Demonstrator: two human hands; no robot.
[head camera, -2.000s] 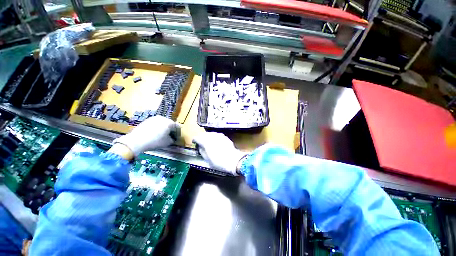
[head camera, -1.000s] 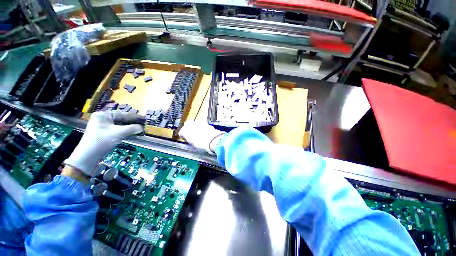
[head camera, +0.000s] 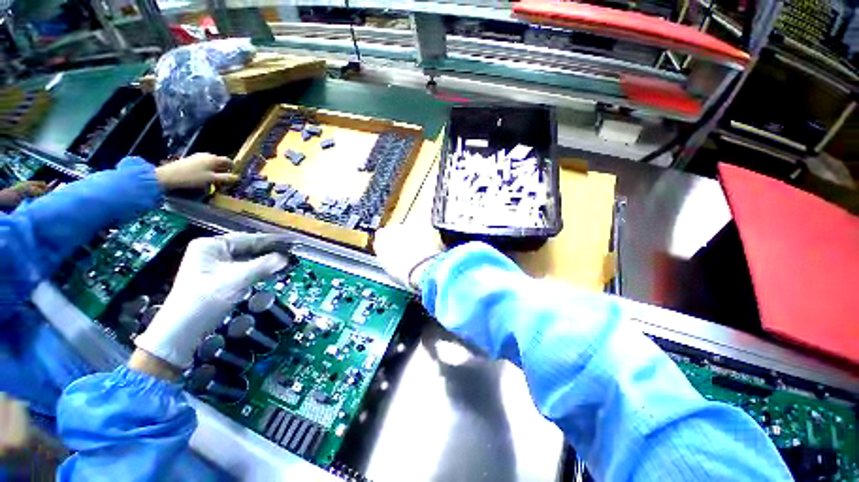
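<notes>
My left hand (head camera: 212,292), in a white glove with greyish fingertips, is over the far left part of a green circuit board (head camera: 330,353), its fingertips together above the board's far edge. I cannot tell whether it holds a small part. Dark capacitors (head camera: 250,334) with grey round tops stand beside its palm. My right hand (head camera: 407,252), in a white glove, is between the wooden-edged tray and the black bin, at the cardboard's near edge. Its fingers are washed out, so its grip is unclear. The tray (head camera: 311,226) holds small dark components (head camera: 381,174).
A black bin (head camera: 497,235) of white parts stands on the cardboard (head camera: 589,226). Another person's bare hand (head camera: 196,172) in a blue sleeve reaches to the tray's left corner. A red sheet (head camera: 796,264) lies at right. Another green board (head camera: 801,414) is at lower right. A plastic bag (head camera: 188,89) is at upper left.
The view has shifted left, so the bench things sit further right. My hands have moved apart since two seconds ago, the left now over the board. Another person's hand has come in at the left.
</notes>
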